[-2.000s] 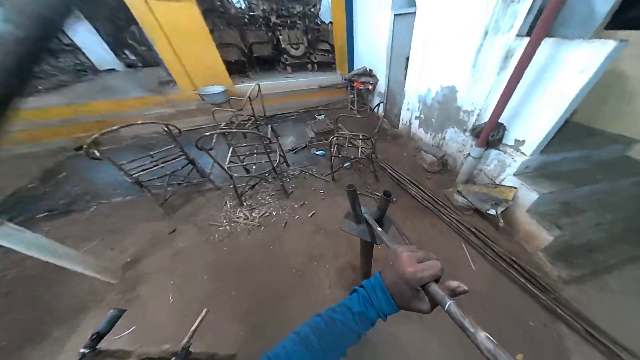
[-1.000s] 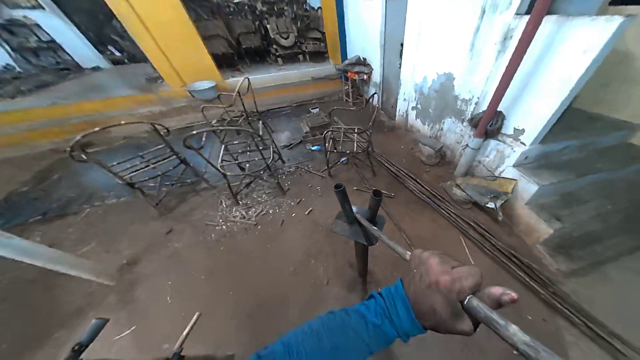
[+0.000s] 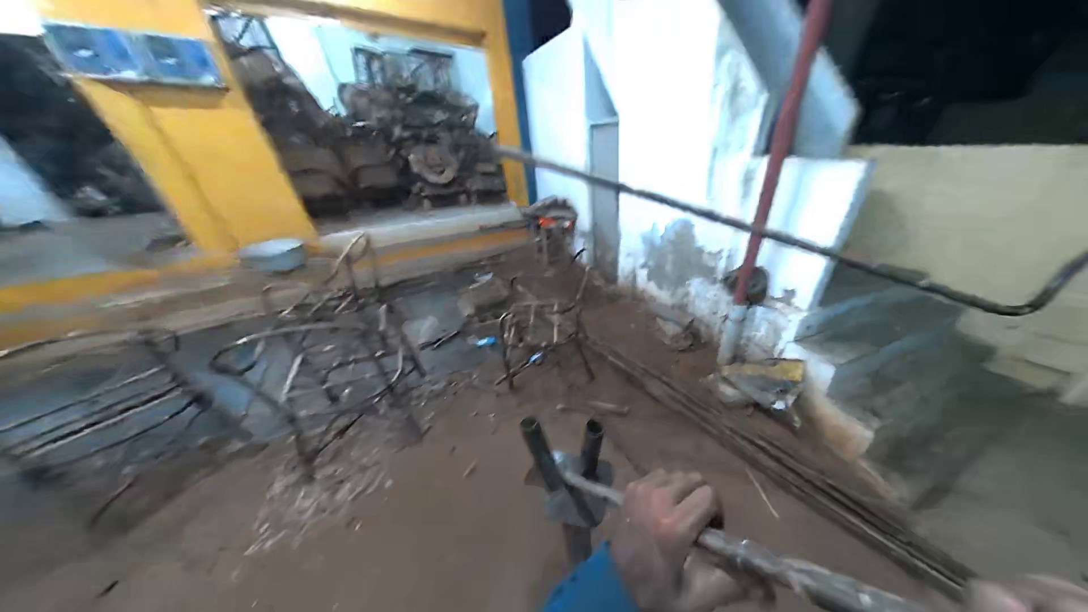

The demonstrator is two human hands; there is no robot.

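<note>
My left hand (image 3: 667, 531), in a blue sleeve, is closed around a wooden stick or cane (image 3: 790, 574) low in the view. The thin end of that stick lies between two upright tubes of a metal post fixture (image 3: 576, 501), just ahead of the hand. Part of my right hand (image 3: 1028, 593) shows at the bottom right edge, close to the line of the stick; its grip is cut off by the frame. A long thin pole (image 3: 680, 204) crosses the upper view and bends at the right edge; what supports it is hidden.
Cane chair frames (image 3: 314, 365) stand at the left, with shavings (image 3: 327, 489) near them. A smaller frame (image 3: 544, 327) stands mid-view. Long poles (image 3: 765, 450) lie on the ground at the right. A red pipe (image 3: 786, 144) runs down the white wall. A metal basin (image 3: 272, 255) sits on the ledge.
The view has tilted up. The long thin pole across the top and part of my right hand have come into view. My left hand keeps its hold on the stick at the fixture.
</note>
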